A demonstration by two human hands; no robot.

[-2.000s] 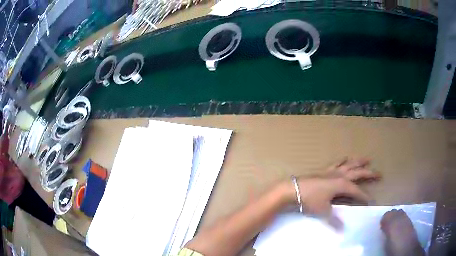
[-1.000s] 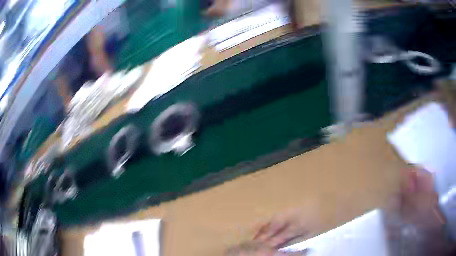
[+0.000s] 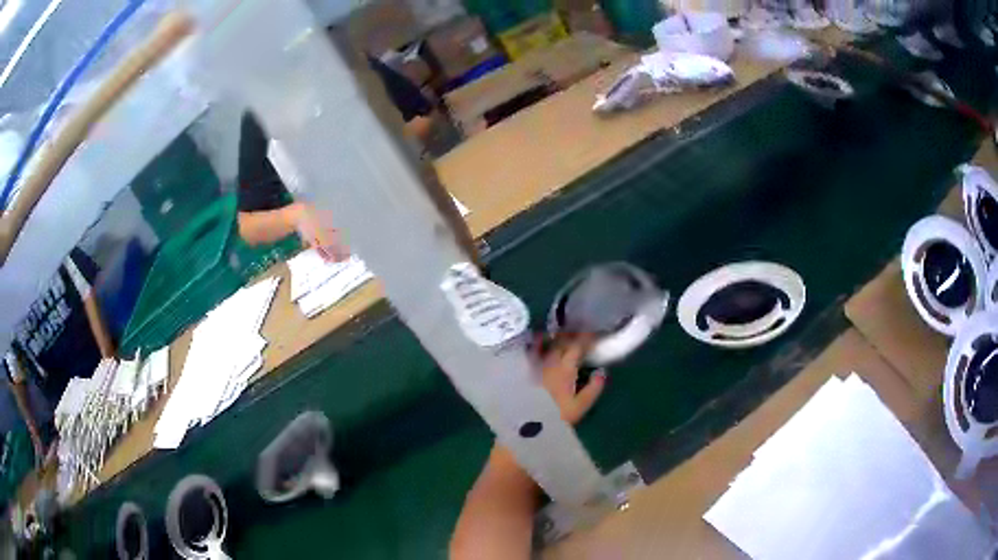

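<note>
My left hand (image 3: 569,377) reaches past the grey post over the green belt. Its fingers are at the lower left edge of a round white housing with a dark grey centre (image 3: 607,306), and seem to grip it. The housing is blurred and slightly tilted. The post hides part of my wrist and fingers. Another white housing with a black centre (image 3: 741,305) lies flat on the belt just to the right. My right hand is not in view.
The grey post (image 3: 383,219) slants across the middle. White sheets (image 3: 843,481) and overlapping housings (image 3: 943,273) lie at right on the cardboard bench. More housings (image 3: 198,516) are on the belt at lower left. A person's arm (image 3: 274,224) is opposite.
The view has swung right. My left hand has moved from the sheets on the bench to a housing on the belt. My right hand has left the picture.
</note>
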